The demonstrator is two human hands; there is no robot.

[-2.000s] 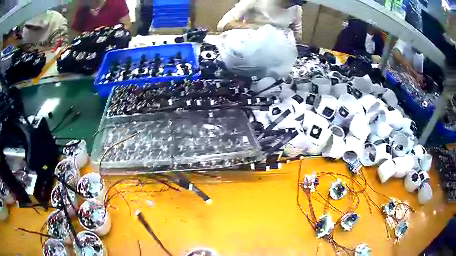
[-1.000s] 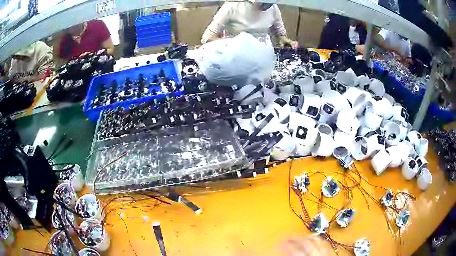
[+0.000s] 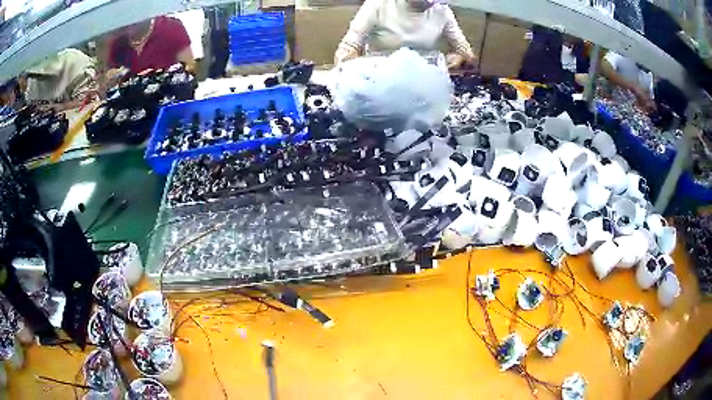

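Neither of my hands is in the picture. Nearest in front, a black strip with a pale end (image 3: 269, 367) lies on the yellow-orange bench (image 3: 336, 367) and runs out at the bottom edge. White round housings (image 3: 156, 355) with open tops showing boards and wires stand in a group at the lower left. Several small circuit boards (image 3: 531, 294) with thin reddish-brown wires lie spread at the right. Another black strip (image 3: 308, 306) lies below the clear tray.
A clear plastic tray (image 3: 273, 234) lies mid-bench, with a blue bin (image 3: 226, 129) behind it. White shells (image 3: 546, 187) are heaped at the right. A clear bag (image 3: 394, 90) sits behind. A black feeder-like device (image 3: 58, 258) stands left. People sit opposite.
The view has shifted slightly. The blurred skin-coloured patch at the bottom edge one second ago is gone. The white round top seen at the bottom edge two seconds ago is also out of view.
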